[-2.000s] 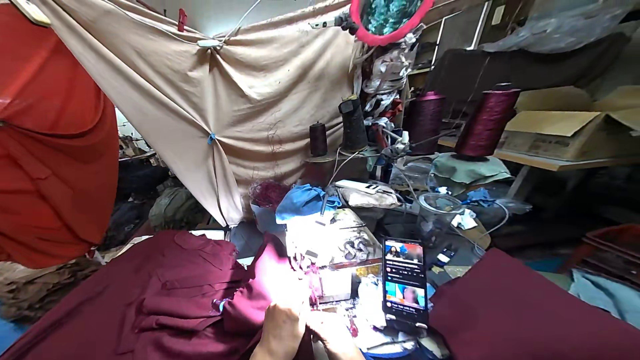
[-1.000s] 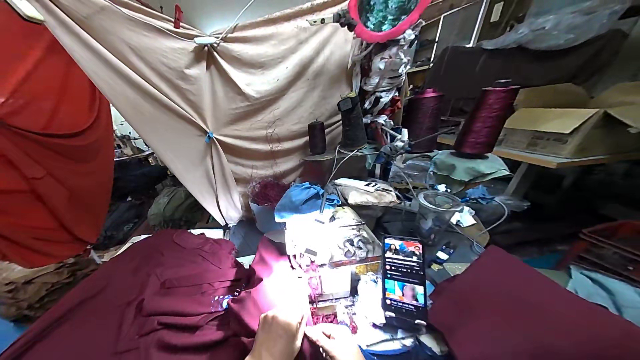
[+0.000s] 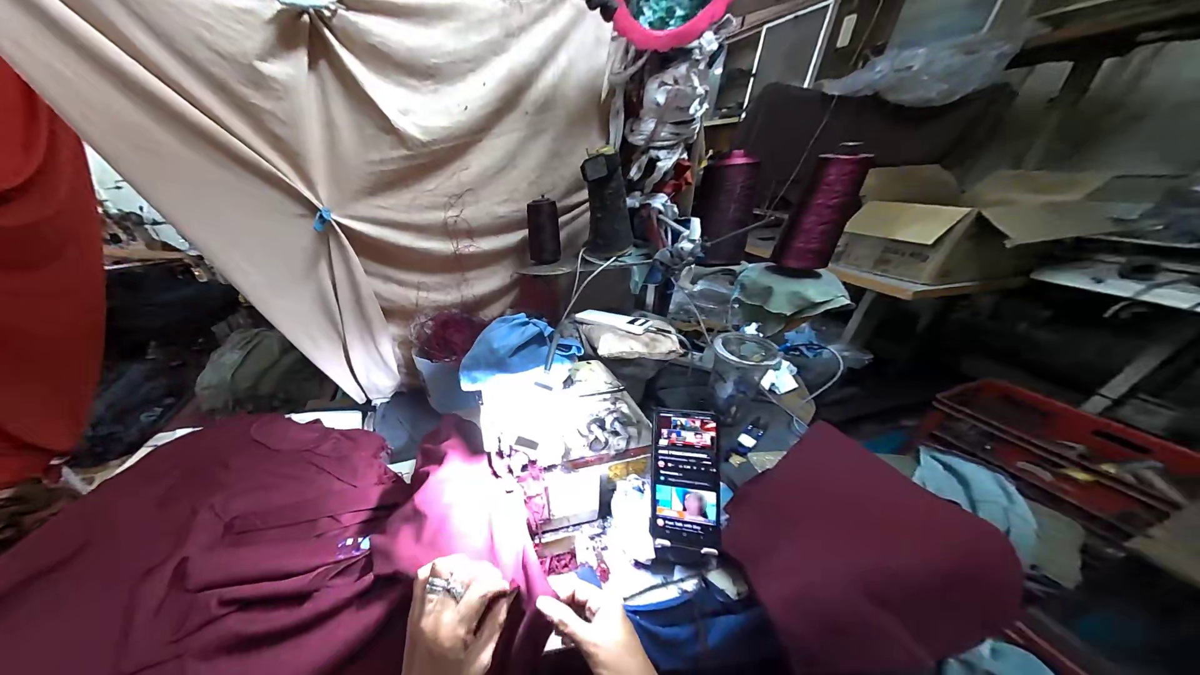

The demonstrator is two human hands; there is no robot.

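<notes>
My left hand (image 3: 457, 609), with a ring on a finger, pinches the edge of a maroon fabric piece (image 3: 441, 525). Close by on the right, my right hand (image 3: 595, 619) has thumb and fingertips at the same cloth's edge. Just beyond both hands stands a brightly lit sewing machine (image 3: 562, 422), its needle area washed out by glare. The maroon cloth spreads left over the work surface. A phone (image 3: 685, 483) with a lit screen stands upright in a holder right of the machine. Another maroon fabric piece (image 3: 872, 553) lies farther right.
Maroon thread cones (image 3: 825, 211) and a dark spool (image 3: 543, 230) stand behind the machine. A clear plastic jar (image 3: 744, 366) and a blue cloth (image 3: 516, 349) are near it. An open cardboard box (image 3: 923, 234) sits on a table at right, above a red crate (image 3: 1078, 450). A beige curtain (image 3: 450, 131) hangs behind.
My hands stay at the cloth's edge in front of the machine, the fingers shifting on it. The phone and thread cones have kept their places.
</notes>
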